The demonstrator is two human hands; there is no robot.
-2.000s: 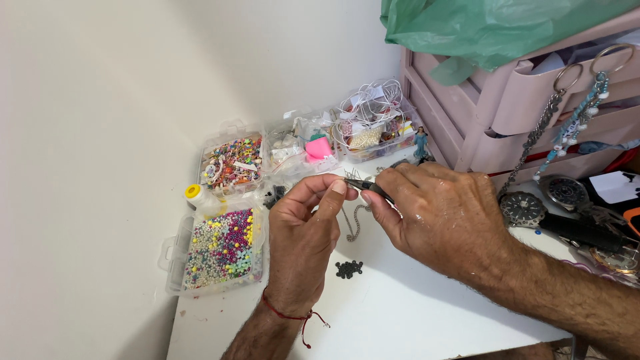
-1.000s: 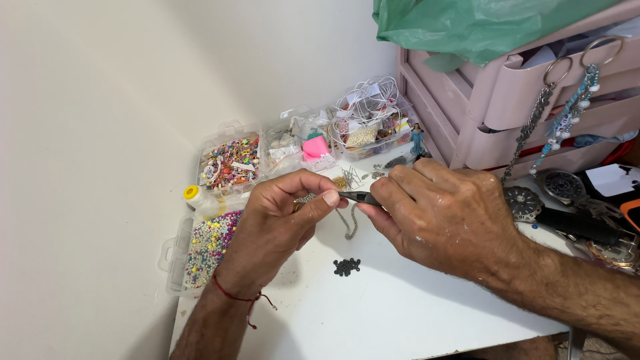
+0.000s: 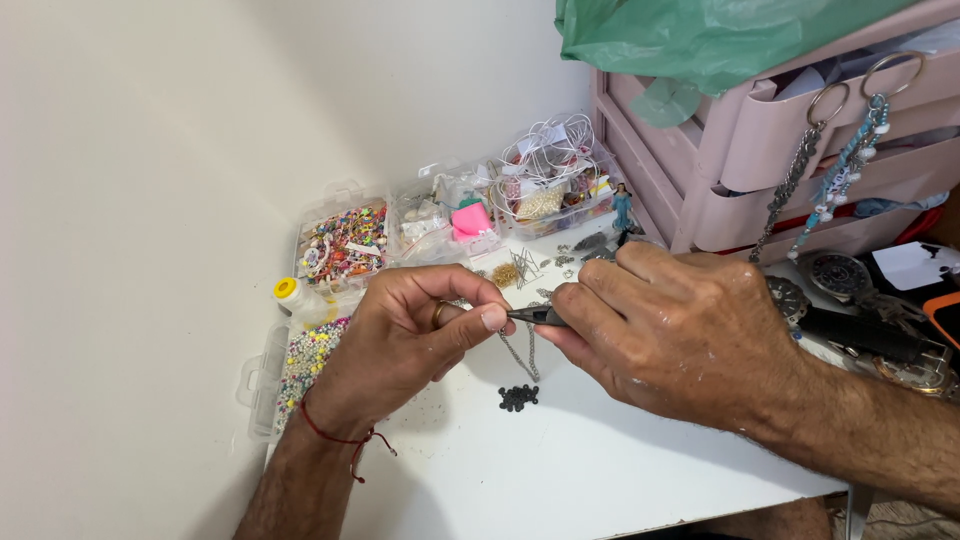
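Observation:
My left hand (image 3: 431,330) pinches something tiny between thumb and forefinger; a silver chain (image 3: 514,351) hangs close by those fingertips, though its held end is hidden. From the right, my right hand (image 3: 660,326) grips fine-nosed pliers (image 3: 534,314), whose tips meet the left fingertips. Whether the jaws are closed on anything cannot be seen. On the white table below lies a small pile of black beads (image 3: 518,398). Behind the hands are gold-coloured rings (image 3: 505,275), loose metal pins (image 3: 528,264) and short silver chain pieces (image 3: 559,260).
Open plastic boxes of colourful beads (image 3: 306,360), mixed charms (image 3: 349,244) and cord (image 3: 551,161) line the wall, near a yellow-capped bottle (image 3: 298,297). A small blue figurine (image 3: 622,206) stands beside pink drawers (image 3: 720,161) with hanging keychains (image 3: 847,169). Wristwatches (image 3: 835,274) lie at the right.
Both hands stay together at nearly the same place, the pliers' tips still at the left fingertips. My left wrist has shifted and turned slightly, uncovering less of the near bead box than two seconds ago.

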